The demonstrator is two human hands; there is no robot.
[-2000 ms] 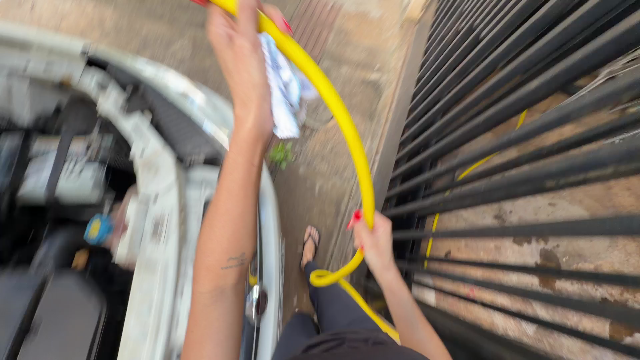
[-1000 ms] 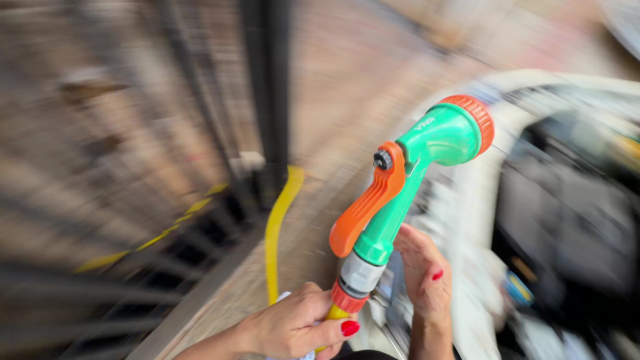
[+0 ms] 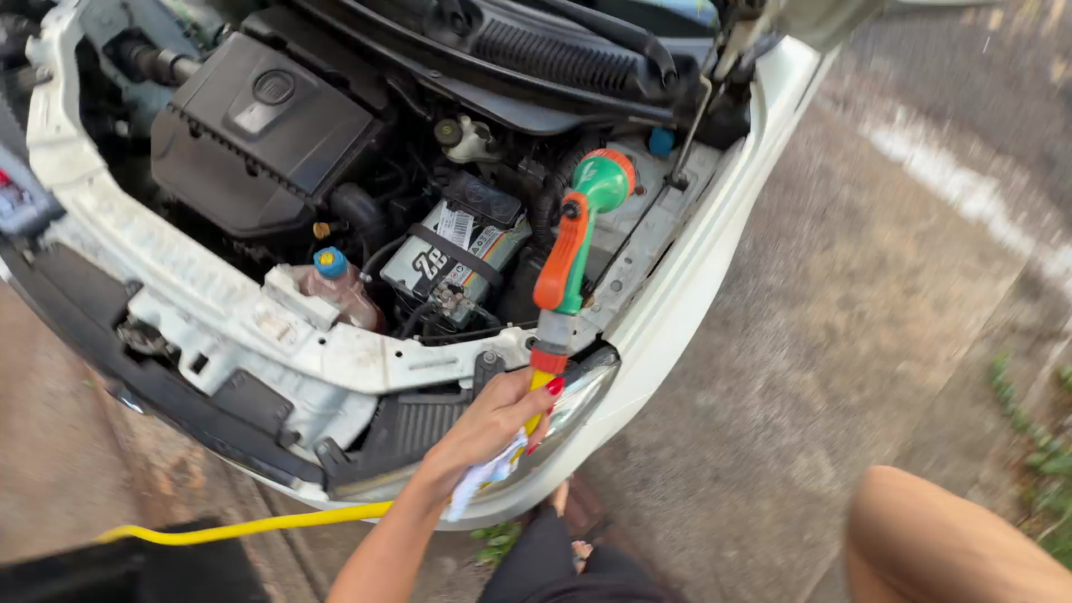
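Observation:
My left hand (image 3: 502, 414) is closed round the yellow hose (image 3: 276, 523) just below its red connector, with a light cloth (image 3: 490, 471) bunched under the palm. From that grip the green and orange spray nozzle (image 3: 578, 243) points up and away, over the corner of an open engine bay. Behind the nozzle are the strapped car battery (image 3: 456, 251), the coolant tank (image 3: 339, 293) with its blue and yellow cap, and the black engine cover (image 3: 260, 134). At the lower right only my right arm shows, bent; the right hand is outside the view.
The white car's fender (image 3: 712, 276) curves round the right side of the bay, and a headlight (image 3: 586, 389) lies beside my left hand. A thin prop rod (image 3: 691, 134) stands at the back corner. Concrete paving (image 3: 804, 360) and small green plants (image 3: 1038, 452) are to the right.
The view has swung from the bars to the open engine bay. My right hand, beside the nozzle a second ago, has left the view. The left hand still holds the hose below the nozzle.

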